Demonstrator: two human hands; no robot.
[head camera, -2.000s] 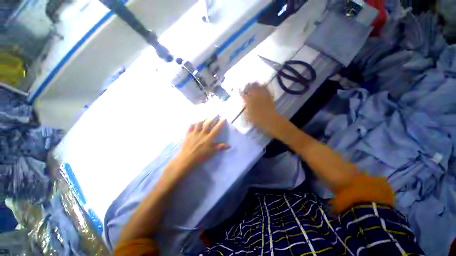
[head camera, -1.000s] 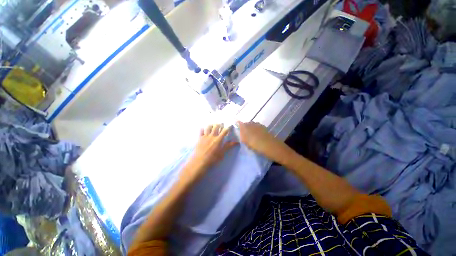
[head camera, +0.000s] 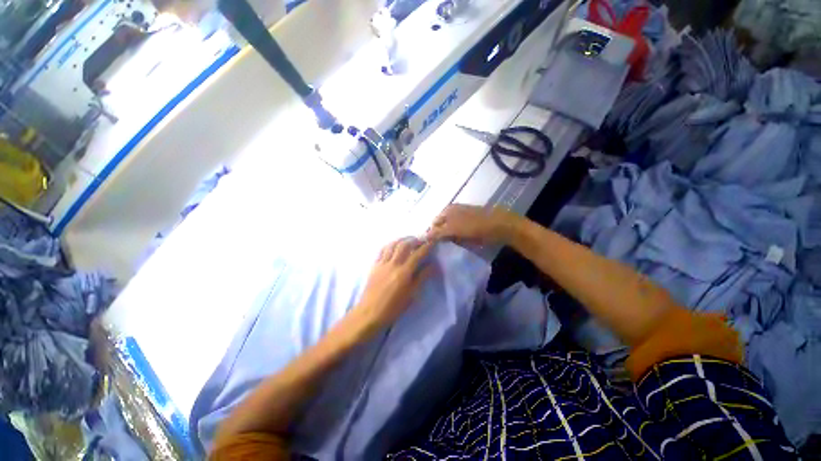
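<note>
A light blue garment piece (head camera: 360, 369) lies over the white table's front edge and hangs towards my lap. My left hand (head camera: 398, 275) rests on its upper edge. My right hand (head camera: 464, 223) pinches the cloth's upper corner beside my left fingertips. Both hands are just in front of the sewing machine's needle area (head camera: 387, 187), where glare hides the presser foot and needle. The white machine head (head camera: 450, 85) carries "JACK" lettering and a blue stripe.
Black-handled scissors (head camera: 521, 151) lie right of the needle. A grey-blue fabric patch (head camera: 578, 85) lies at the table's right end, near a red cloth (head camera: 630, 31). Crumpled blue garments (head camera: 684, 234) are heaped at the right. A dark green lamp arm (head camera: 266, 45) reaches over the table.
My right hand has moved from near the needle down to the cloth's corner, next to my left hand. The cloth has shifted and its upper part now bunches up between them.
</note>
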